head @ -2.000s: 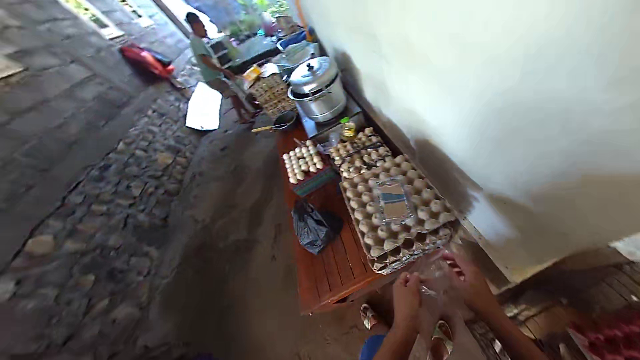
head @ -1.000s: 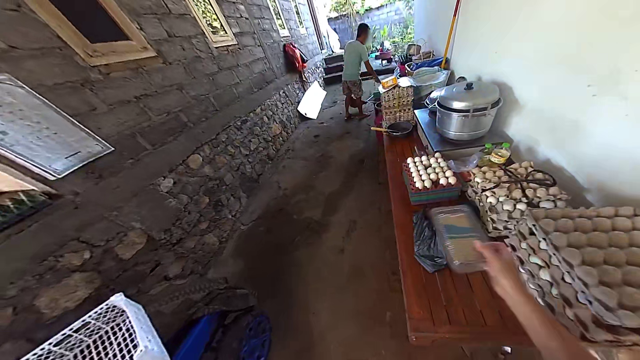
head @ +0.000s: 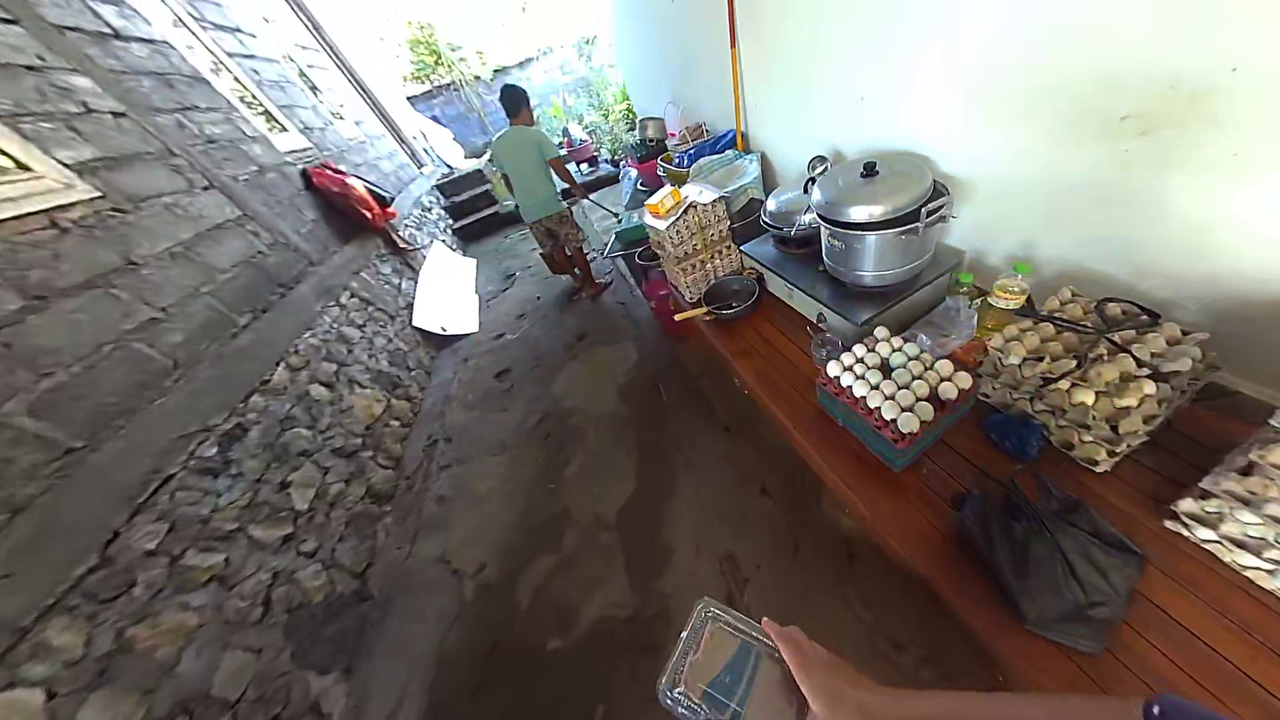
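My right hand [head: 825,668] comes in from the lower right and grips the edge of a clear plastic container [head: 728,668], held over the floor left of the wooden table [head: 880,535]. Something flat, brown and blue shows in or through the container. My left hand is out of view. On the table lies a black plastic bag [head: 1050,560]. Behind it, pale eggs [head: 895,375] fill the top of stacked plastic trays [head: 890,437]. Carton egg trays [head: 1095,375] with a black strap stand toward the wall, and more [head: 1240,500] reach the right edge.
A large aluminium steamer pot [head: 880,225] stands on a stove [head: 850,290], with a frying pan [head: 730,296] and stacked egg cartons [head: 695,245] beyond. Another person [head: 535,175] stands at the table's far end. A stone wall base [head: 290,480] borders the concrete floor [head: 560,450] on the left.
The container lay on the carton egg trays two seconds ago, with both my hands near; my right hand now holds it past the table's edge. My left hand has left the view. The view has swung.
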